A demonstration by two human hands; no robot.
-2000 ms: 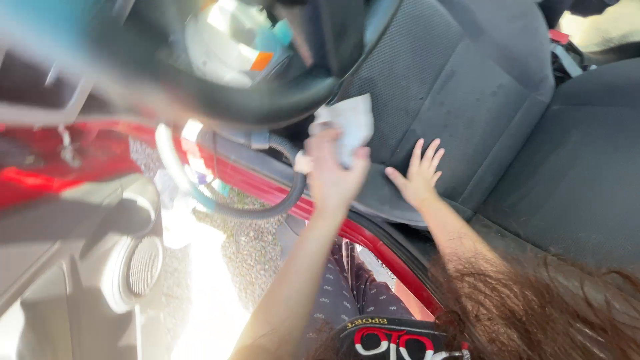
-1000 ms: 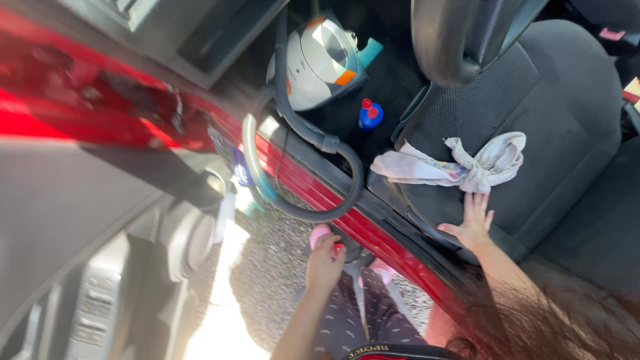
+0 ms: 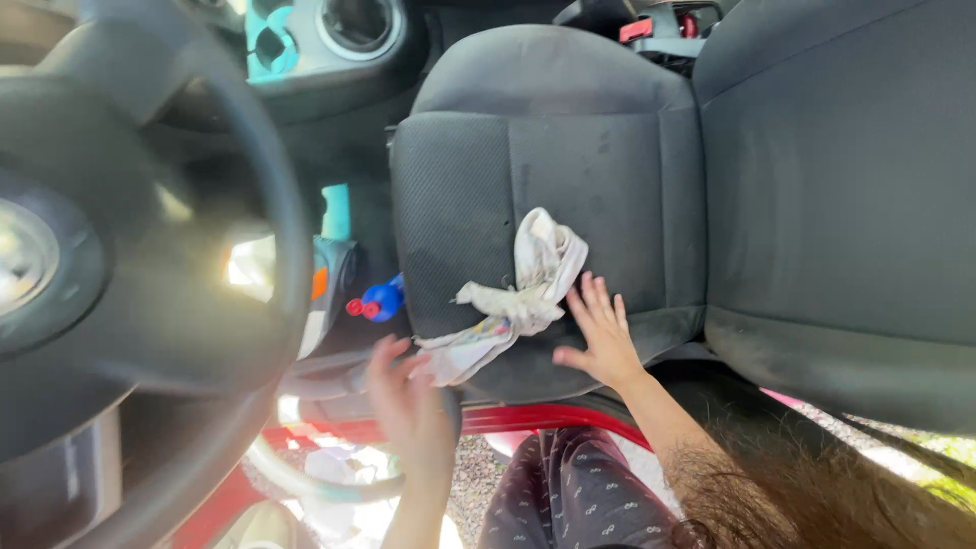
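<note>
A knotted white cloth [image 3: 526,305] with a coloured patch lies on the dark fabric car seat [image 3: 587,175]. My right hand [image 3: 602,328] rests palm down on the seat beside the cloth, its fingers spread and holding nothing. Blurred by motion, my left hand [image 3: 408,389] is over the seat's lower left edge, close to the loose end of the cloth. Its fingers look apart with nothing seen between them; whether it touches the cloth cannot be told. Left of the seat is a blue bottle [image 3: 383,302] with a red top.
The steering wheel [image 3: 286,191] fills the left side. Behind it, a white and teal appliance [image 3: 328,282] stands on the floor. A grey hose [image 3: 335,488] curves beyond the red door sill [image 3: 534,415]. The seat backrest [image 3: 831,221] rises at right.
My left hand had a white cloth at two seconds ago, was down by the sill a second ago, and is now up near the cloth on the seat. The view has shifted greatly.
</note>
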